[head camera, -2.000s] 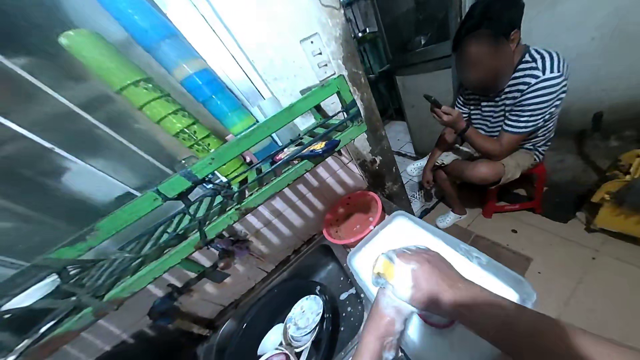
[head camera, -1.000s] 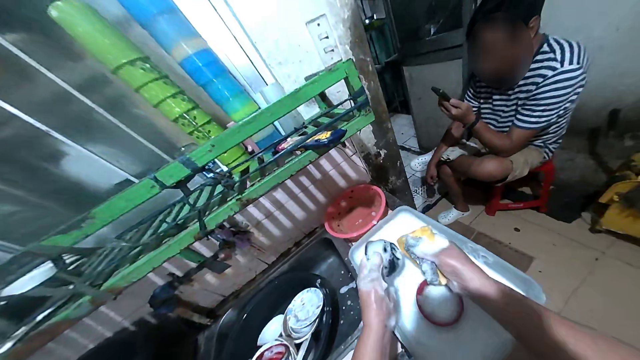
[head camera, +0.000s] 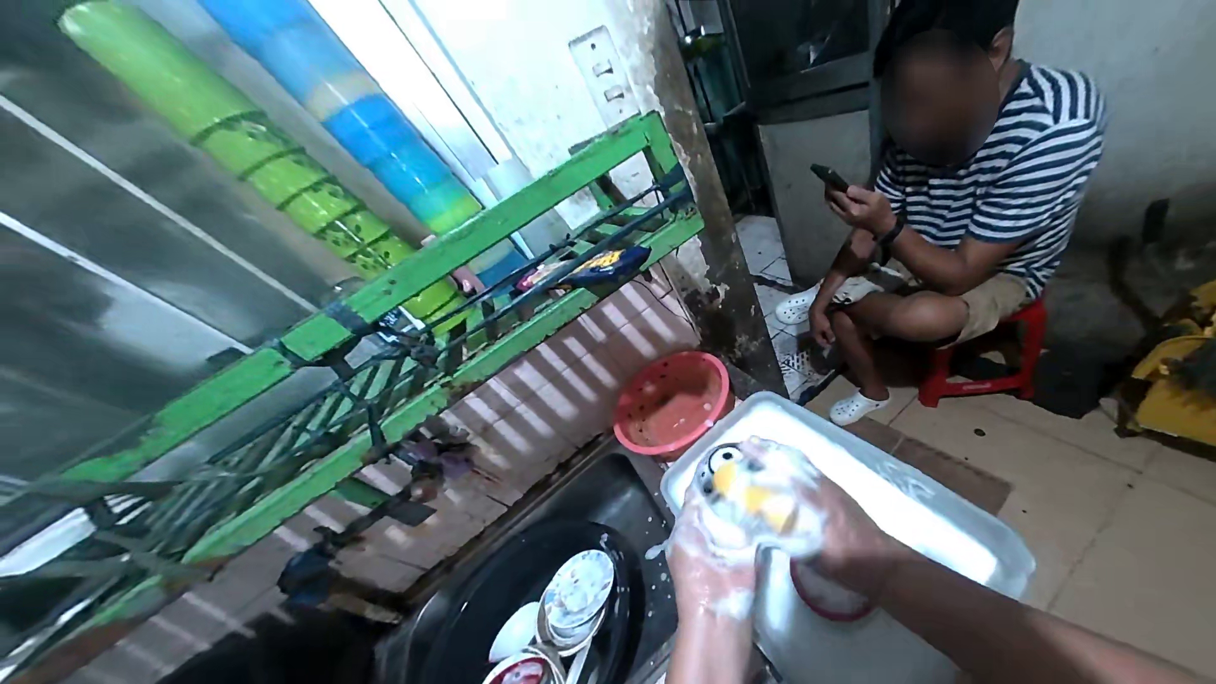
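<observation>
My left hand (head camera: 708, 560) and my right hand (head camera: 817, 513), both covered in suds, meet over the near left part of a white plastic tub (head camera: 988, 560). Between them is a small item with a black-and-white ring pattern (head camera: 727, 458), held in my left hand; what it is I cannot tell. My right hand presses a yellow sponge (head camera: 750, 494), coated in foam, against it. Under my right wrist, a red-rimmed round dish (head camera: 828, 591) lies in the tub, partly hidden. To the left, foamy bowls (head camera: 578, 589) sit in a black basin (head camera: 494, 560).
The black basin stands in a metal sink (head camera: 622, 489). A red plastic basin (head camera: 673, 404) is behind the tub. A green metal rack (head camera: 494, 237) runs along the wall, with green and blue stacked containers behind. A seated person (head camera: 988, 180) holds a phone on a red stool (head camera: 983, 375).
One second ago my hands were apart, the sponge in my right hand and the patterned item in my left. Now they are together, and the red-rimmed dish is more covered.
</observation>
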